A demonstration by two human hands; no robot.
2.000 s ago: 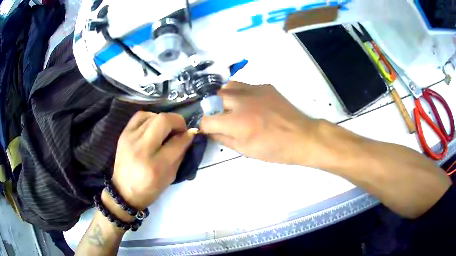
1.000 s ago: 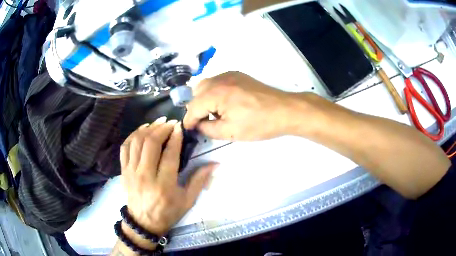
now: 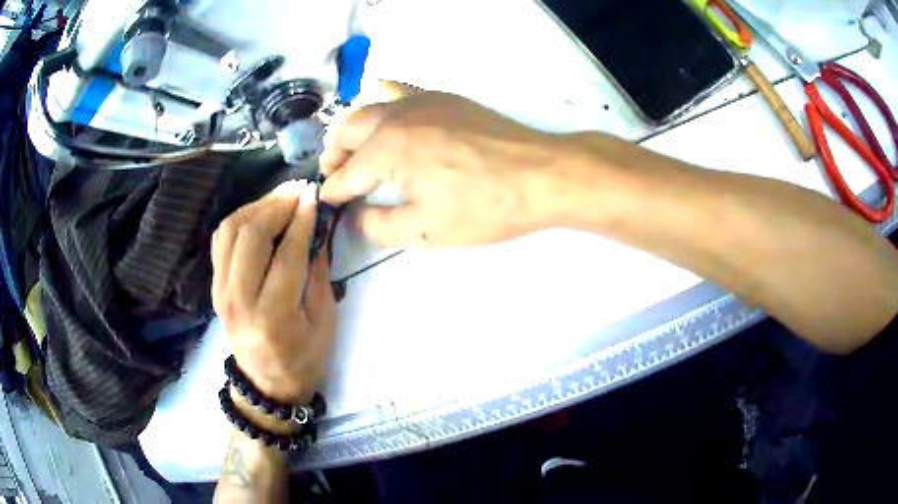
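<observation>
The white sewing machine head (image 3: 226, 74) with a blue stripe stands at the upper left, its needle area hidden behind my hands. The dark brown pinstriped fabric (image 3: 128, 285) lies bunched left of and under the machine. My left hand (image 3: 276, 285), with dark beaded bracelets at the wrist, pinches a narrow dark folded edge (image 3: 323, 228) of cloth. My right hand (image 3: 433, 172) holds the same edge from the right, just below the machine head, with its fingertips close to the left ones. What lies between the fingertips is partly hidden.
A black smartphone (image 3: 645, 54) lies at the upper right. Beside it are yellow-orange snips (image 3: 727, 22), a wooden-handled tool (image 3: 778, 108) and red-handled scissors (image 3: 837, 148). A ruler scale (image 3: 591, 369) runs along the curved front edge. Dark garments (image 3: 15, 187) hang at the far left.
The view has shifted, so the machine and tools sit higher or further left. My left hand's fingers and thumb have drawn together on the dark edge. My right hand stays beside the machine head.
</observation>
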